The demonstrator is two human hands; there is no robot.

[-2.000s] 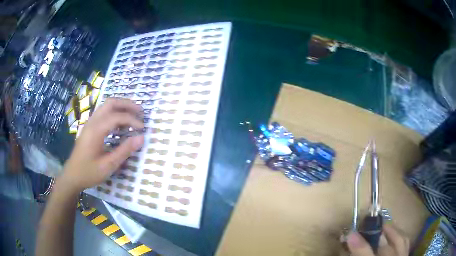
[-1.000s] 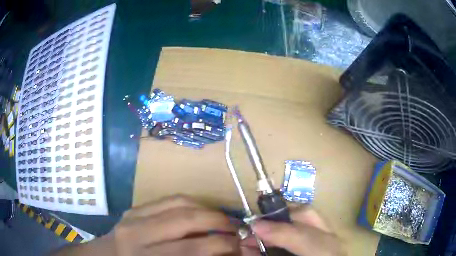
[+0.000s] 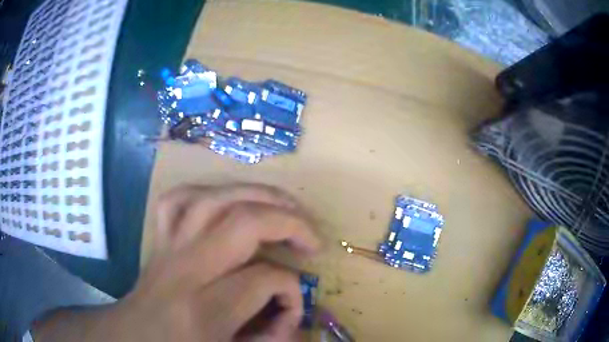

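Observation:
My left hand [image 3: 220, 267] is at the lower centre over the cardboard, blurred, its fingers curled. A small blue piece [image 3: 308, 294] shows at its fingertips; whether the fingers hold it cannot be told. The tip of the soldering iron [image 3: 334, 327] shows at the bottom edge beside it. My right hand is out of the picture. A blue circuit board [image 3: 415, 235] with thin leads pointing left lies on the cardboard to the right. A pile of blue circuit boards [image 3: 237, 119] lies at the upper left of the cardboard.
The cardboard sheet [image 3: 374, 87] lies on a green bench [image 3: 137, 107]. A white sheet with rows of small brown-grey shapes [image 3: 60, 127] is at the left. A black fan with a spiral guard [image 3: 554, 153] and an open box of glittering silvery contents [image 3: 557, 287] stand at the right.
The view has shifted right and down. My left hand went from the white sheet to the cardboard. The iron has dropped to the bottom edge, and my right hand has left the picture.

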